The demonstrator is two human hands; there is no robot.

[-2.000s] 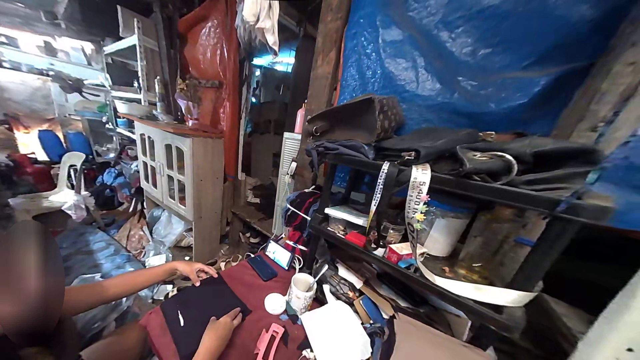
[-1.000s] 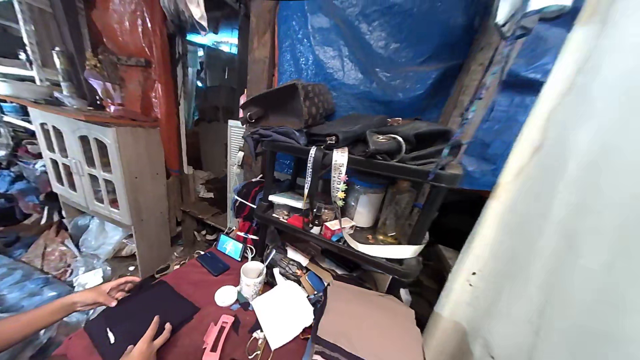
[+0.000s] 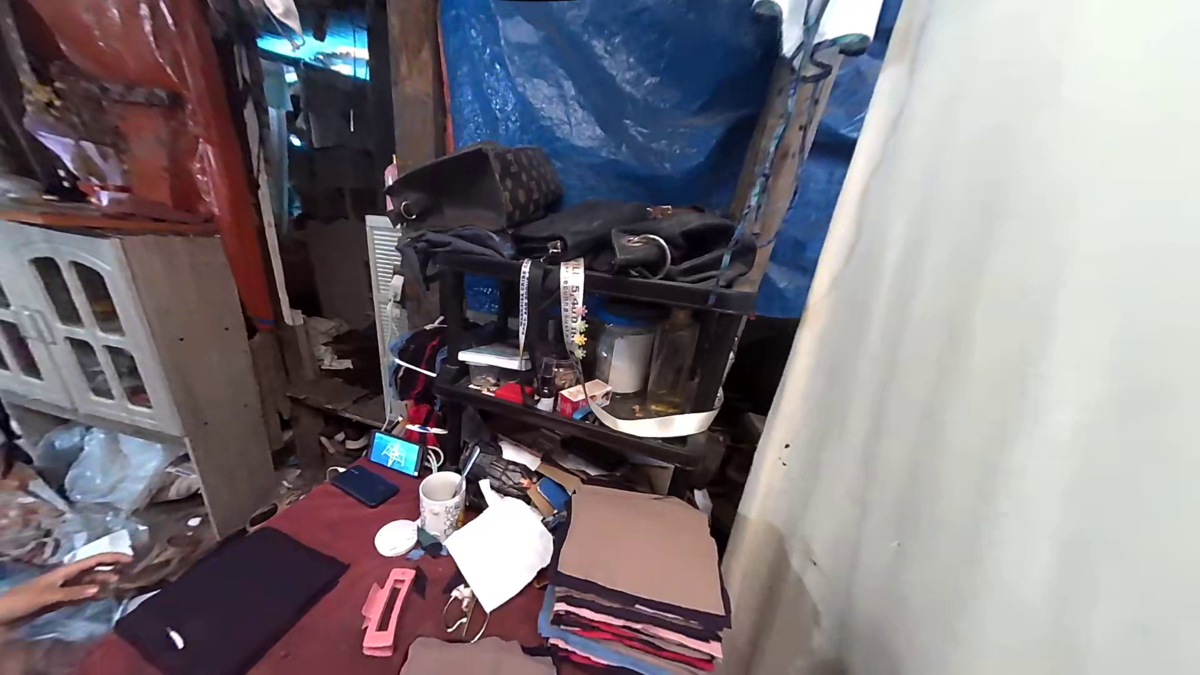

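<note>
My left hand (image 3: 70,586) is at the lower left edge, fingers apart, holding nothing, just left of a folded dark cloth (image 3: 234,595) with a small white mark. The cloth lies on a maroon cover (image 3: 314,619). My right hand is out of view. Right of the cloth lies a pink claw hair clip (image 3: 386,614). Behind it stand a patterned mug (image 3: 441,506) holding a utensil and a round white lid (image 3: 396,538). A white cloth or paper (image 3: 502,553) lies beside a stack of folded fabric pieces (image 3: 642,553), brown on top.
A phone with a lit screen (image 3: 395,453) stands behind a dark blue phone or power bank (image 3: 365,486). Beyond is a black shelf (image 3: 600,286) bearing bags (image 3: 487,187) and jars (image 3: 625,356). A pale curtain (image 3: 984,375) hangs at right, a cabinet (image 3: 187,347) stands left.
The view has turned right. My left hand has come off the dark cloth, and my right hand, earlier on the cloth, has left the view.
</note>
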